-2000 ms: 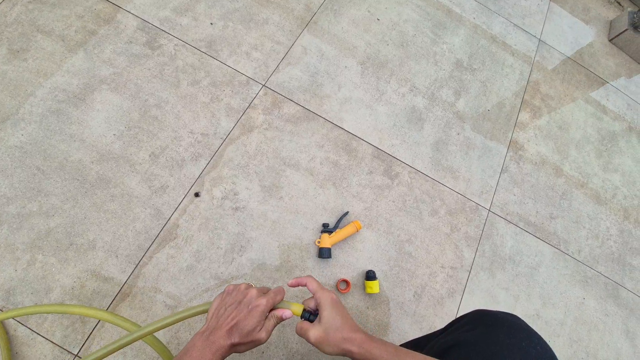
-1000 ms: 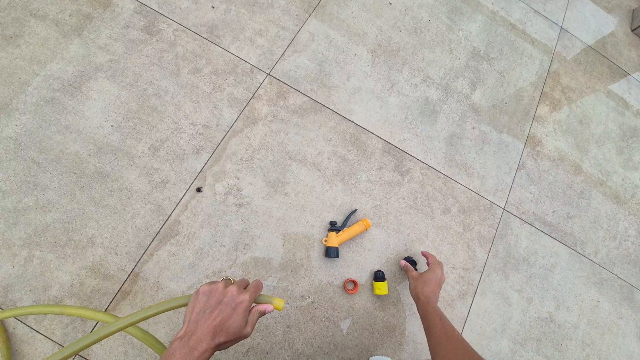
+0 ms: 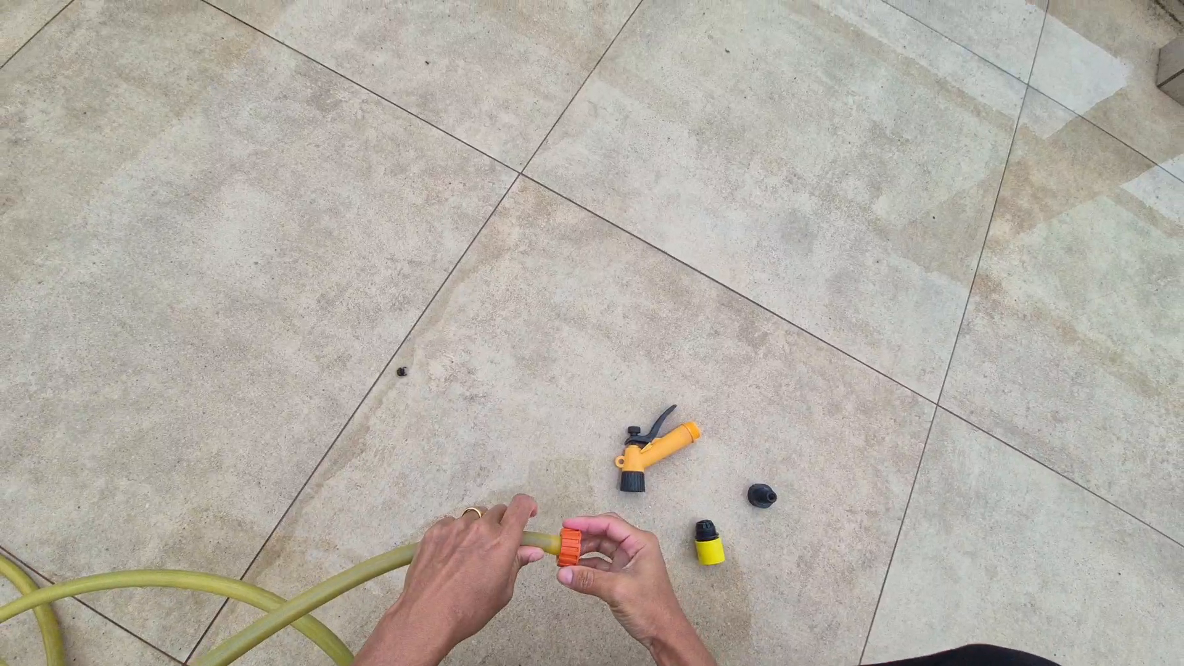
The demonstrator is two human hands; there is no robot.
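My left hand (image 3: 470, 572) grips a yellow-green garden hose (image 3: 347, 585) just behind its end. At the hose's tip, the thumb and fingers of my right hand (image 3: 620, 573) hold an orange ribbed plastic ring nut (image 3: 569, 547); how far the ring sits over the hose end I cannot tell. Beyond my hands, an orange hose spray gun (image 3: 661, 448) with a black trigger lies on the tiles. A yellow and black hose connector (image 3: 709, 544) is to the right of my right hand, and a black plastic fitting (image 3: 762, 496) lies farther right.
The ground is large beige stone-look tiles (image 3: 740, 185) with dark joints. Loops of the hose cross at the lower left. A small black piece (image 3: 401, 372) lies near a joint. A grey block-like object (image 3: 1172, 70) stands at the upper right edge, and dark clothing (image 3: 971, 657) shows at the bottom.
My right hand has let go of the black fitting, now on the tiles, and has taken the orange ring from the ground to the hose end. My left hand still holds the hose.
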